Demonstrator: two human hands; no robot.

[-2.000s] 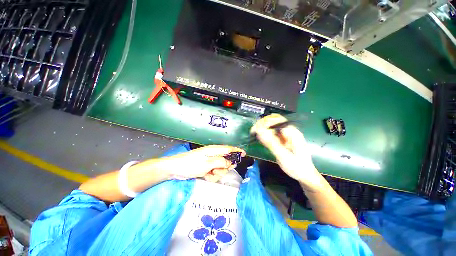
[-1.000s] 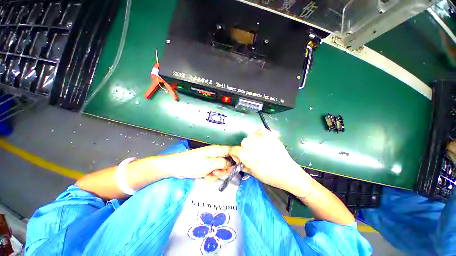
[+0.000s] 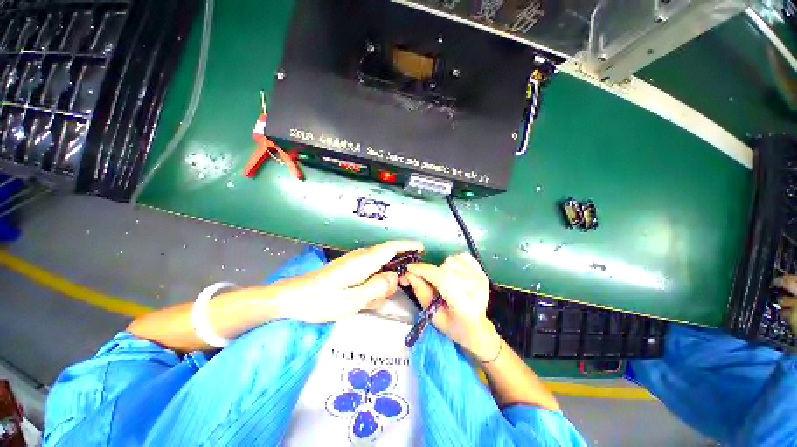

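Observation:
My left hand [image 3: 349, 281] is at the bench's front edge and holds a small dark electronic module [image 3: 402, 262] between its fingertips. My right hand [image 3: 454, 292] is close beside it, its fingertips at the module. A thin dark tool, apparently tweezers [image 3: 424, 322], is in my right hand and sticks out below it, over my shirt. The fingers hide part of the module. Two more modules [image 3: 579, 214] lie together on the green bench [image 3: 629, 175] to the right.
The black fixture machine [image 3: 349, 105] stands at the centre back. A small flat frame [image 3: 371, 208] lies before it, red-handled cutters [image 3: 273, 157] left of it. A black cable [image 3: 463, 229] runs to the front edge. Blister trays [image 3: 52, 105] are at left. Another person's hand [image 3: 786, 297] shows at far right.
My right hand first came down from above the bench to the module at my left hand, then shifted slightly right and down. The black cable now shows more fully. The whole view has shifted slightly.

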